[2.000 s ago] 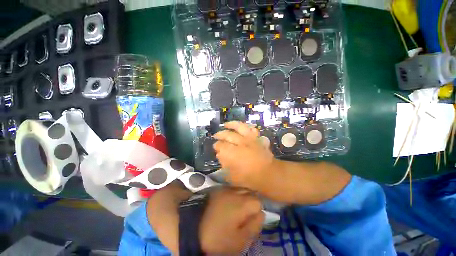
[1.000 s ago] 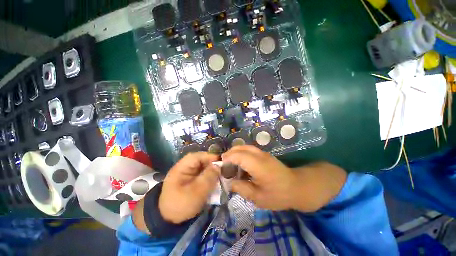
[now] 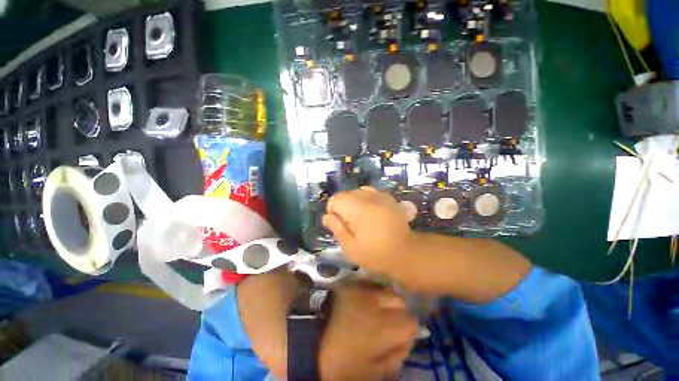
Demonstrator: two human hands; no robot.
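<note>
The clear blister tray holds rows of black watch modules. Several modules carry pale round adhesive pads. My right hand is over the tray's lower left pockets, fingers bent together; what its fingertips hold is hidden. My left hand is blurred, below and partly behind the right forearm, with a dark band on its wrist. The release liner strip with dark discs runs from the roll of adhesive pads to the left hand. The left fingers' grip is too blurred to tell.
A black foam tray with watch cases stands far left. A clear plastic container and a snack packet lie between the trays. White paper, thin sticks and a grey-white cylinder are at right.
Since one second ago, my hands have parted: the right has moved over the tray's lower left, the left lies lower, beneath the right forearm. The whole view has also shifted and turned.
</note>
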